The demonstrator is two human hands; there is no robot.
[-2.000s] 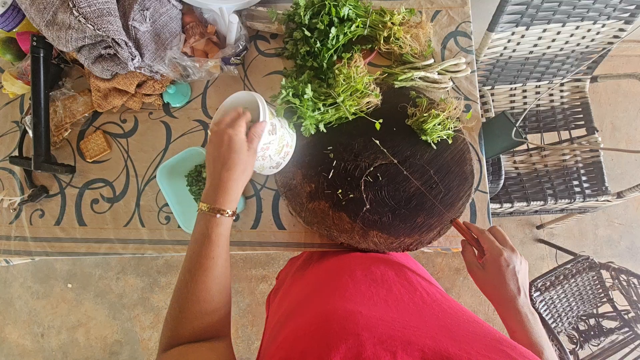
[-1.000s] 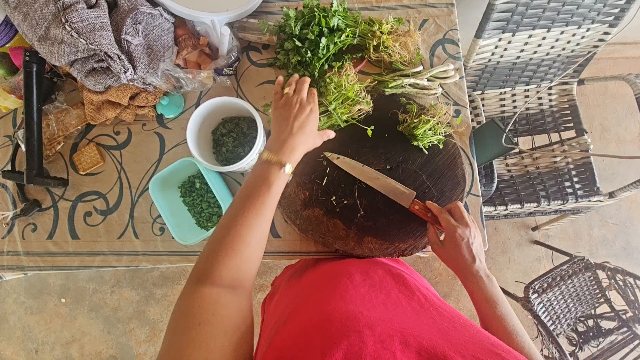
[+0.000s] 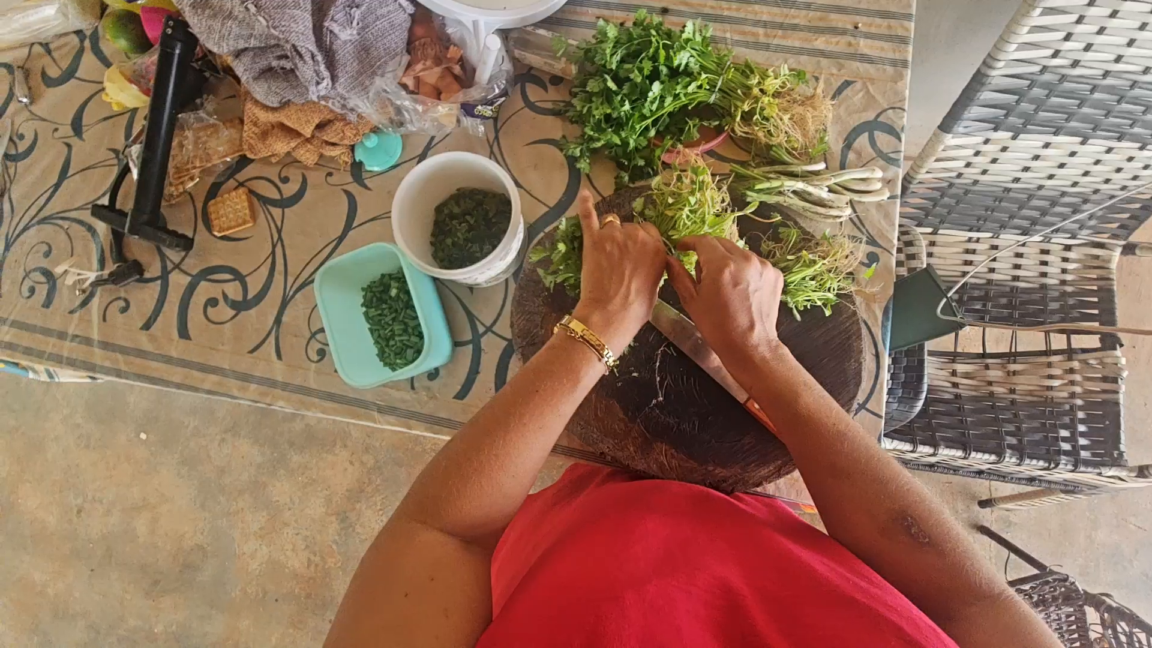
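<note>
My left hand and my right hand meet over the round dark wooden chopping block, both on leafy herb stems. The knife lies on the block below them, its handle partly hidden by my right forearm. More herb leaves show left of my left hand. Trimmed stems with roots rest at the block's upper right. Left of the block stand a white tub with chopped greens and a turquoise container with chopped green pieces.
Parsley-like herbs and pale scallion-like stalks lie behind the block. Farther left are a grey cloth, a plastic bag with brown pieces, a cracker and a black stand. A woven chair stands at right.
My right hand has let go of the knife, which lies on the block, and moved up to the herbs beside my left hand. The white tub, held by my left hand two seconds ago, stands on the table.
</note>
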